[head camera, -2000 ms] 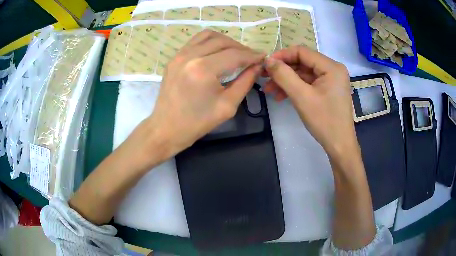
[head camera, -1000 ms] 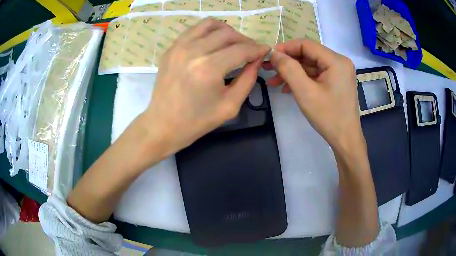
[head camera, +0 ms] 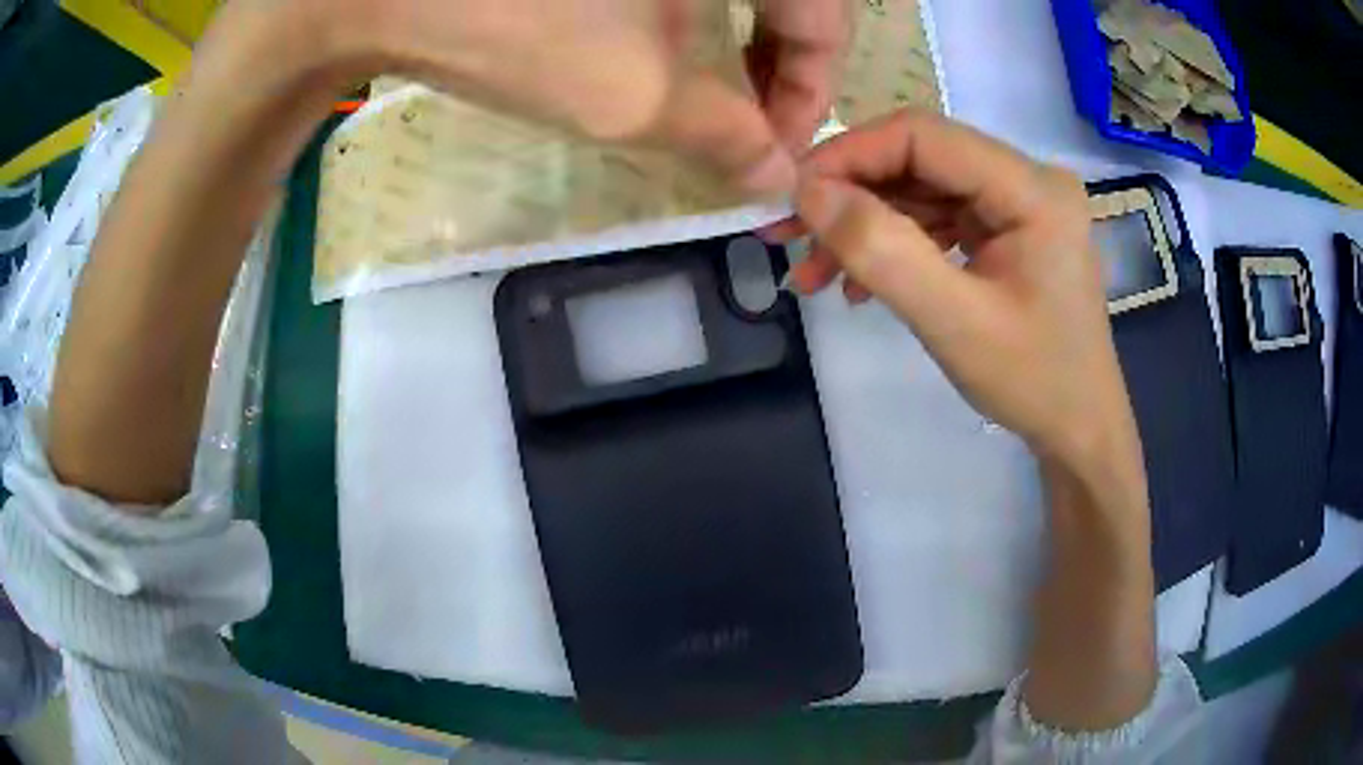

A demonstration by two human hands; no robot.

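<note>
A black housing (head camera: 688,523) lies on the white foam sheet (head camera: 426,508), its rectangular window and small oval hole uncovered. The tan adhesive sheet (head camera: 493,194) lies across its top end, its white lower edge slanting up to the right. My left hand (head camera: 598,67) is over the sheet, blurred and cut off by the top edge; its fingertips meet my right hand's, and what they hold is hidden. My right hand (head camera: 972,269) pinches the sheet's right corner between thumb and forefinger, just above the oval hole.
Black housings with tan adhesive frames (head camera: 1271,434) lie at the right. A blue scrap bin (head camera: 1099,105) with tan scraps stands at the upper right. Clear bagged stock and white waste liner (head camera: 75,284) lie at the left, partly behind my left forearm. Yellow strips edge the green bench.
My left hand has moved up and left, uncovering the housing's window. The sheet's near edge has come down over the housing's top and slants. My right hand has stayed nearly in place.
</note>
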